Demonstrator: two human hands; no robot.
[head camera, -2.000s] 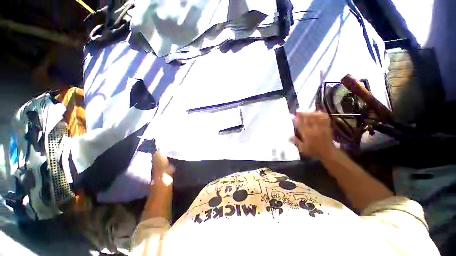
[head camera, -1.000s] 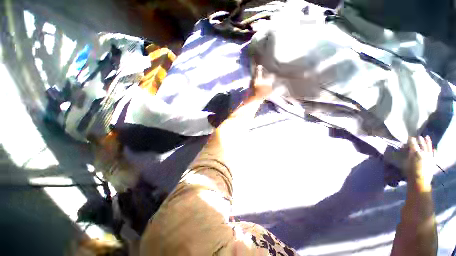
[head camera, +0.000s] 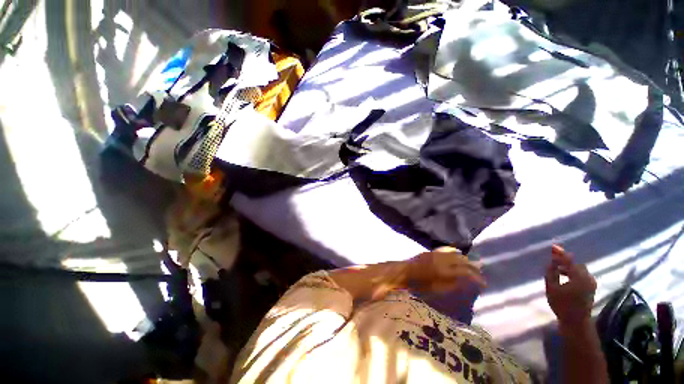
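Observation:
A crumpled dark garment panel (head camera: 469, 176) lies across the middle of the pale-covered table, its folds running down to a near corner at my left hand. My left hand (head camera: 446, 271) is blurred, close to my body, and closed on that corner; its fingertips are not clear. My right hand (head camera: 570, 289) is raised over the near right part of the table, its thumb and fingers curved with a small gap, and holds nothing visible. Pale panels (head camera: 517, 75) with dark edges lie in a pile on the far side.
The iron (head camera: 634, 330) stands at the lower right edge, partly cut off. Loose black and white pieces (head camera: 270, 150) hang over the table's left side. Beyond them is a perforated basket (head camera: 206, 142) with orange cloth (head camera: 281, 86). Striped sunlight crosses the pale table cover (head camera: 352, 217).
The view has turned left. The white panel between my hands has left the near area. The dark panel now lies mid-table. My hands have come from the far pile back towards my body.

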